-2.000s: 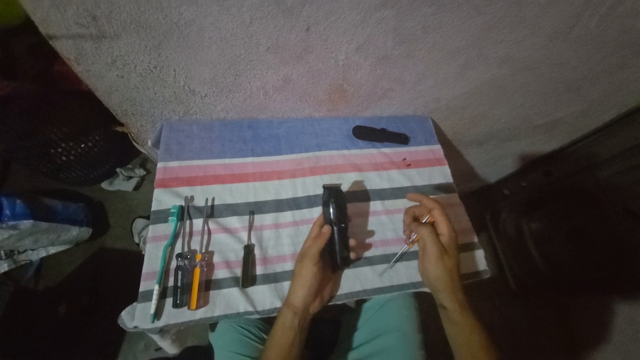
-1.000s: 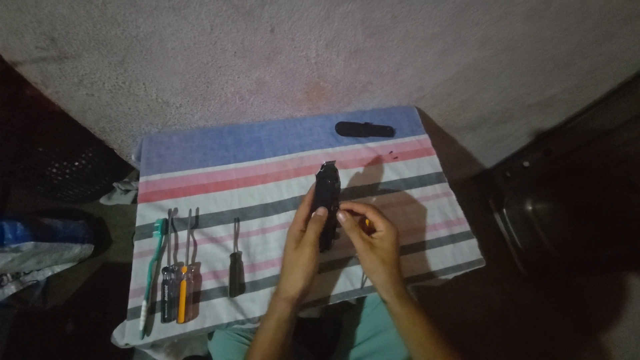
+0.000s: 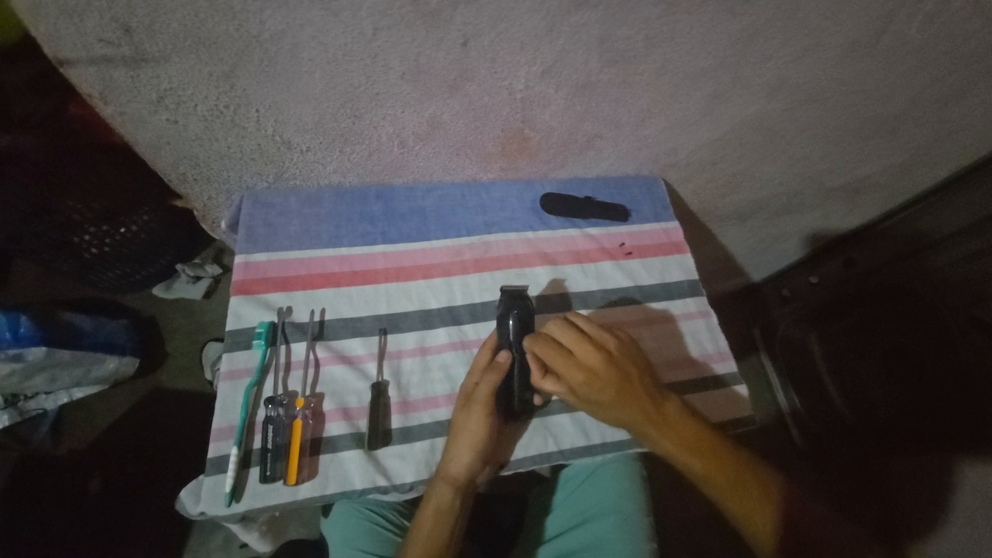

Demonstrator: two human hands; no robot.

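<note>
My left hand (image 3: 484,399) is closed around a black hair clipper (image 3: 515,349), held upright with its blade end pointing away from me. Against the clipper's right side rest the bent fingers of my right hand (image 3: 589,364); whether they hold anything is hidden. A black clipper housing part (image 3: 585,207) lies on the blue band of the striped cloth (image 3: 349,310), with small dark screws (image 3: 626,249) just below it. To the left are a short dark-handled screwdriver (image 3: 380,415), an orange-handled screwdriver (image 3: 294,449), a black-handled screwdriver (image 3: 271,442) and a green toothbrush (image 3: 246,407).
A rough plaster wall (image 3: 496,101) rises directly behind the cloth-covered table. On the left stand a dark plastic basket (image 3: 116,240) and a blue and white bag (image 3: 62,349). Dark furniture stands at the right. My knees are under the near edge.
Two seconds ago my right hand held a thin metal tool away from the clipper; now it is against the clipper's side. The clipper's glossy face shows again, after looking turned one second ago.
</note>
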